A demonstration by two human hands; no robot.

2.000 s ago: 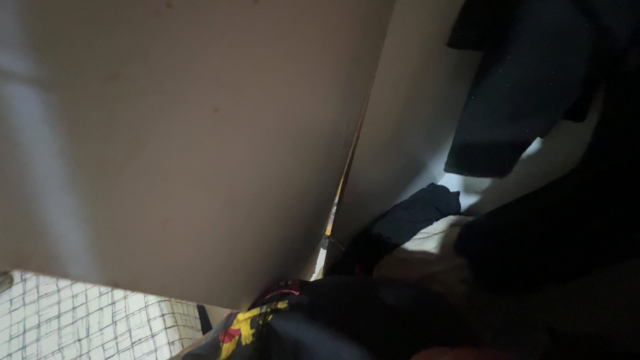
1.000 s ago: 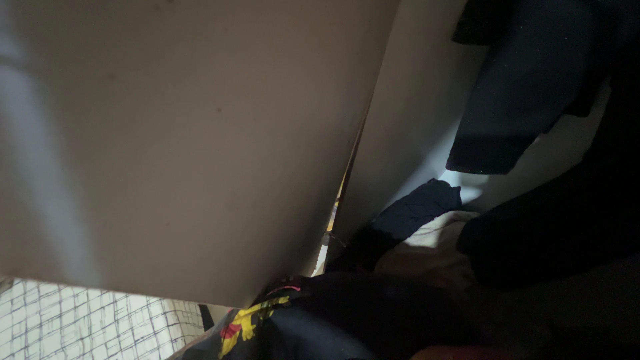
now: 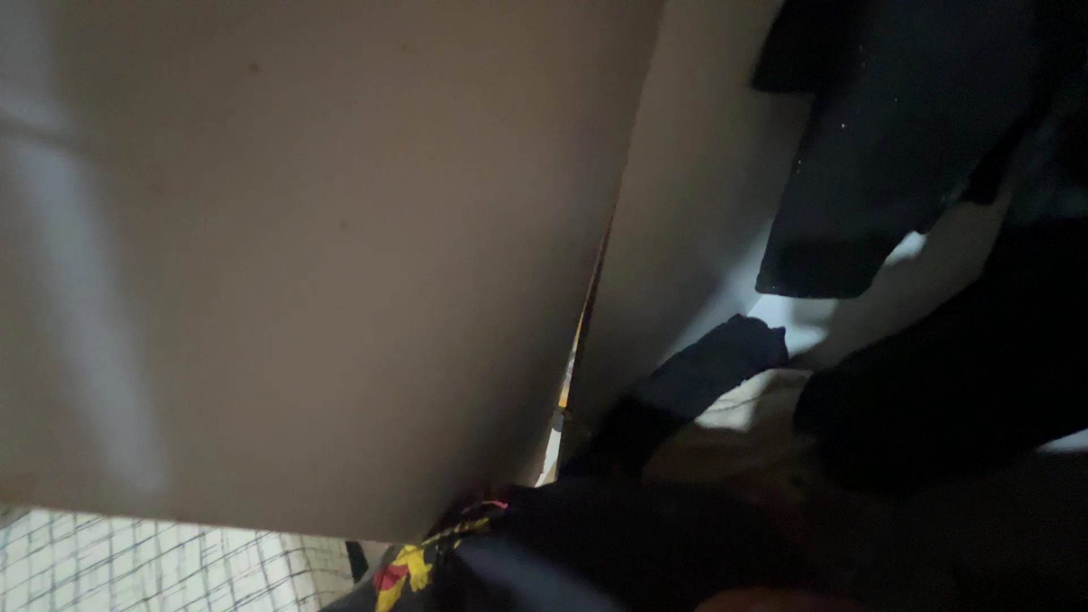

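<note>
Neither of my hands can be made out; a dim reddish-orange patch (image 3: 769,599) at the bottom edge is too dark to name. Dark cloth with a yellow and red print (image 3: 408,571) lies at the bottom centre, against the lower edge of a large pale panel (image 3: 340,255). Dark garments (image 3: 884,153) hang at the upper right. Below them a dark blue folded or bunched cloth (image 3: 714,365) rests beside a pale cloth (image 3: 748,399). Deep shadow hides most of the lower right.
A narrow lit gap (image 3: 561,399) runs between the large panel and a second pale panel (image 3: 688,187). White fabric with a dark grid pattern (image 3: 153,561) shows below the large panel at the lower left. A black mass of cloth (image 3: 952,374) fills the right side.
</note>
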